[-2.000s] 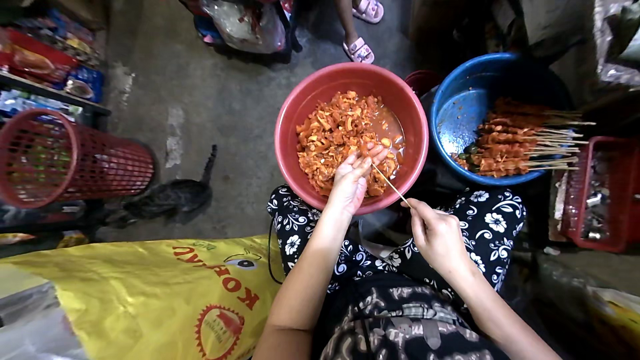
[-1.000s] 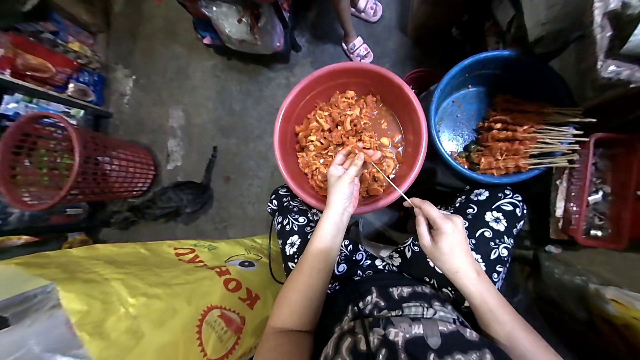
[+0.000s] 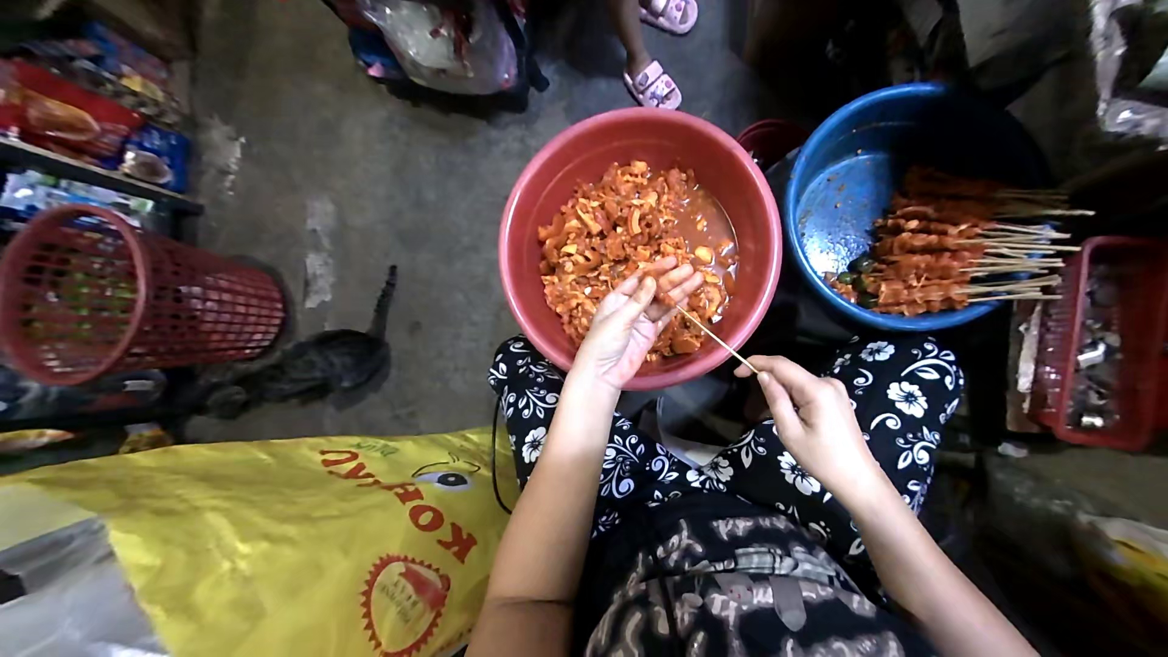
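Note:
Chunks of red-orange marinated meat (image 3: 611,219) lie in liquid in a red plastic basin (image 3: 527,196) between the knees. My left hand (image 3: 634,319) is over the basin's near part, palm up, a piece of meat resting on its fingers. Pinched at its lower end by my right hand (image 3: 803,406), a thin bamboo skewer (image 3: 716,339) slants up to that piece; its tip is hidden there. To the right, a blue plastic basin (image 3: 808,265) holds a stack of loaded meat skewers (image 3: 931,265), their bare ends over its right rim.
A yellow sack (image 3: 301,520) lies at lower left. Beyond it are a tabby cat (image 3: 338,360) and a red plastic basket (image 3: 141,292) on its side. A red crate (image 3: 1063,383) stands at right. A person's foot in a pink sandal (image 3: 653,85) is beyond the red basin.
The left hand's fingers were closed together around the meat one second ago; now they are spread, palm up. The right hand has stayed almost still with the skewer.

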